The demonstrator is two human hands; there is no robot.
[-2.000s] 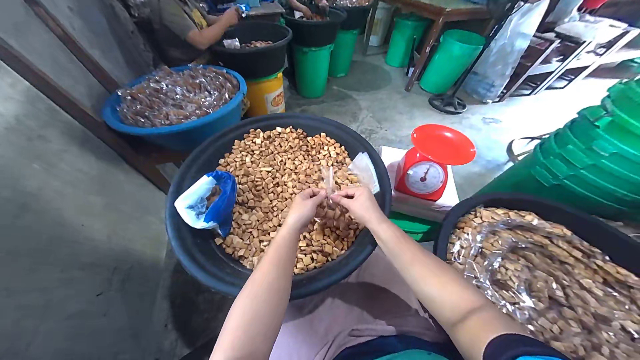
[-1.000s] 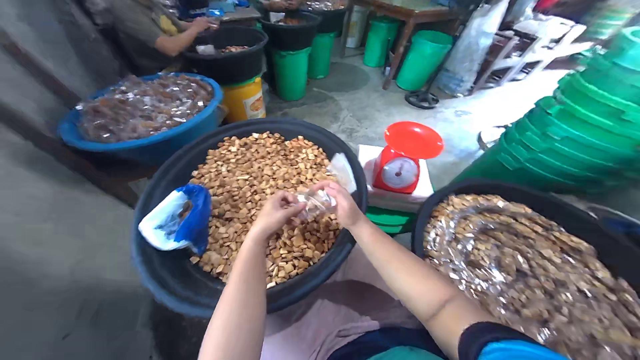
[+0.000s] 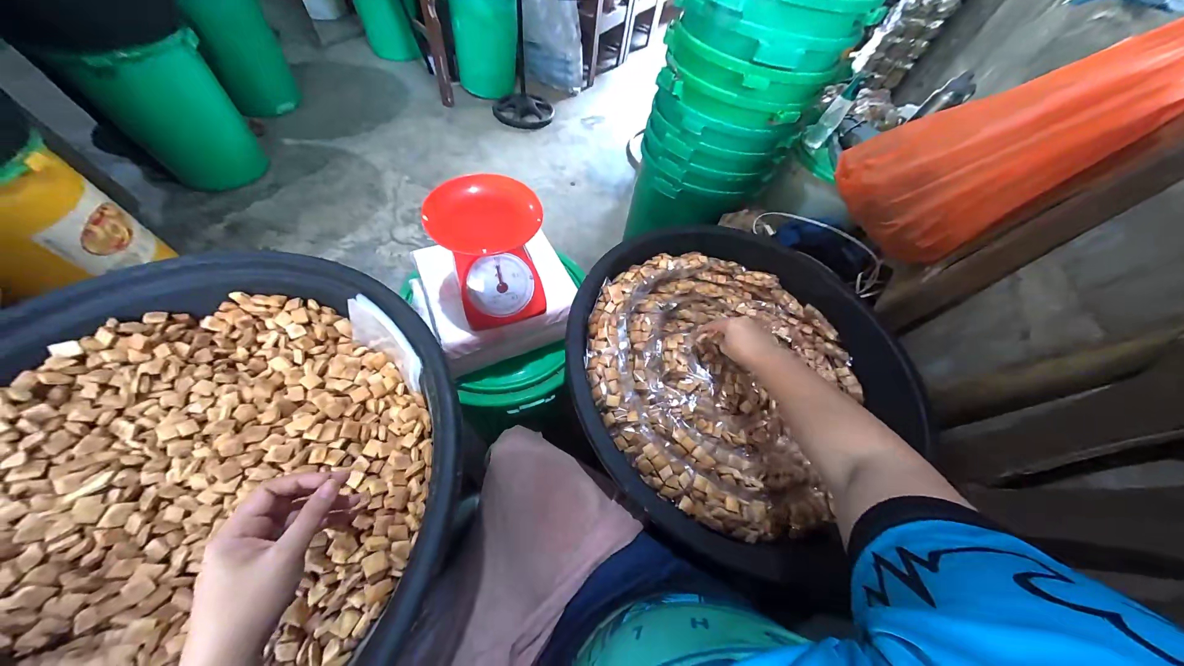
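Loose, square, light-brown snack pieces (image 3: 222,407) fill a large black basin (image 3: 449,398) on the left. Over them hovers my left hand (image 3: 277,532), fingers slightly curled and apart, with nothing held. On the right, a second black basin (image 3: 911,416) holds clear plastic packets of the same pieces (image 3: 647,370), laid in rings. My right hand (image 3: 740,342) reaches into its middle, at the packets; whether its fingers grip one cannot be told. Empty-looking clear plastic bags (image 3: 384,338) lie at the left basin's right rim.
Between the basins, a red dial scale (image 3: 498,277) stands on a white block (image 3: 435,305) over a green lidded bucket (image 3: 518,379). Stacked green buckets (image 3: 731,102) rise behind the right basin. An orange sheet (image 3: 1008,139) hangs at right, and a yellow bucket (image 3: 65,217) stands at far left.
My right hand has moved from the left basin to the packets in the right one. The hands, earlier together at a small clear bag, are now apart. The view has swung right.
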